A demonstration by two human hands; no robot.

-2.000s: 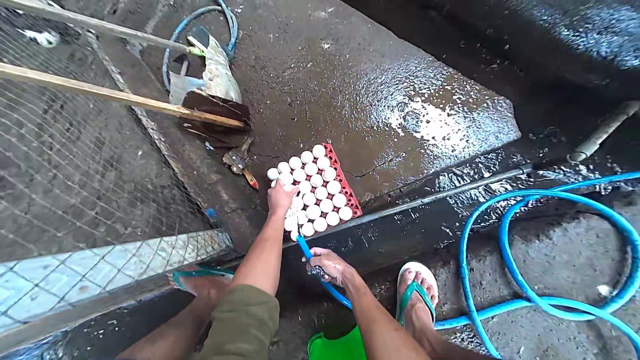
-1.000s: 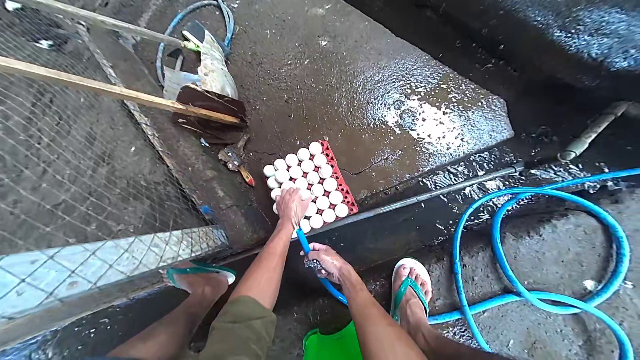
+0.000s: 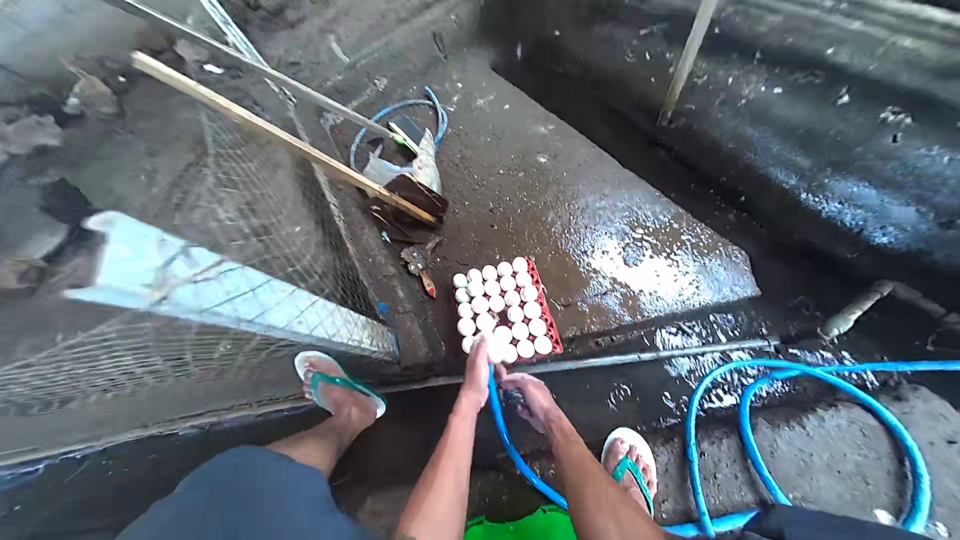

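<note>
White eggs [image 3: 496,303] fill most of a red egg tray [image 3: 546,307] on the wet concrete ledge, with bare cells along its right side. My left hand [image 3: 478,373] is at the tray's near edge, its fingertips by the front eggs. Just right of it, my right hand [image 3: 531,399] has its fingers close to the end of a blue hose [image 3: 504,435]. The hose comes up between my forearms and its tip lies between the hands. Blur and overlapping fingers hide which hand grips the hose and whether an egg is held.
A green container [image 3: 525,525] stands below my forearms. Blue hose coils [image 3: 919,465] lie at right. A paintbrush [image 3: 427,283], a dustpan [image 3: 416,196] and long wooden handles [image 3: 285,139] are left of the tray. Wire mesh [image 3: 255,225] and a pale post [image 3: 247,292] border the left.
My left hand has drawn back from over the eggs to the tray's near edge. My right hand has come closer to it, beside the hose. The view has shifted markedly.
</note>
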